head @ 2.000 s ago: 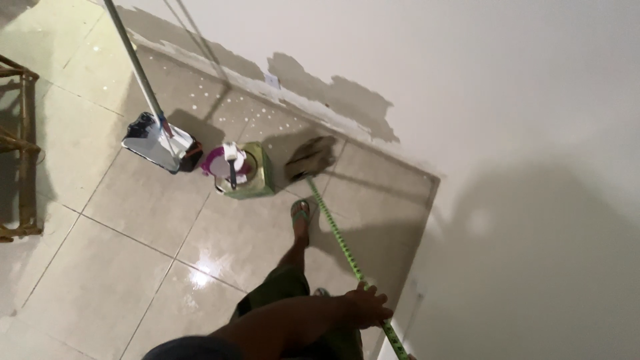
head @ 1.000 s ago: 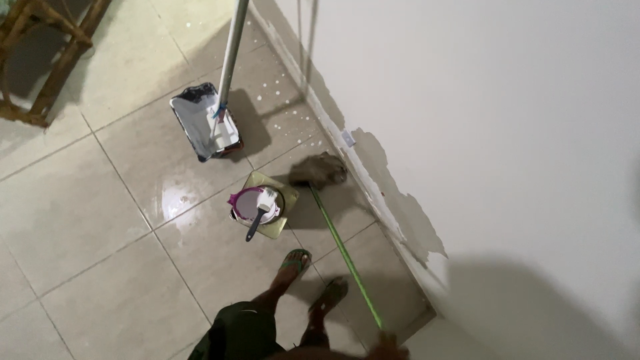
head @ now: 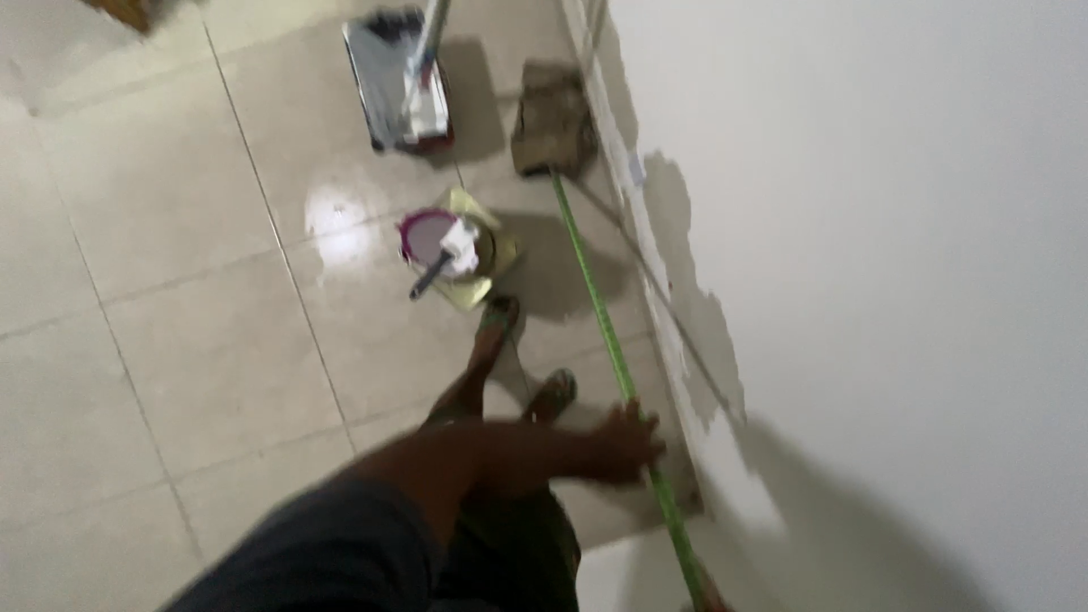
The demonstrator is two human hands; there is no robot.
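A long green pole (head: 595,289) runs from a brown cloth mop head (head: 552,119) on the tiles, beside the wall base, down to my hands. My left hand (head: 625,444) is closed around the middle of the pole. Farther down, at the bottom edge of the view, part of my right hand (head: 707,595) is on the pole's lower part; most of it is cut off. Left of the pole, a paint brush (head: 446,257) lies across the top of a bucket with a purple rim (head: 408,231).
A paint tray (head: 382,93) with a pole-mounted tool in it stands on the tiles beyond the bucket. The white wall (head: 850,212) has grey unpainted patches low down on the right. Wooden furniture (head: 127,10) shows at the top left. My feet are below the bucket.
The mop head has moved along the wall base, away from my feet, from beside the bucket to beside the tray. My left forearm now reaches across the view. The view has turned.
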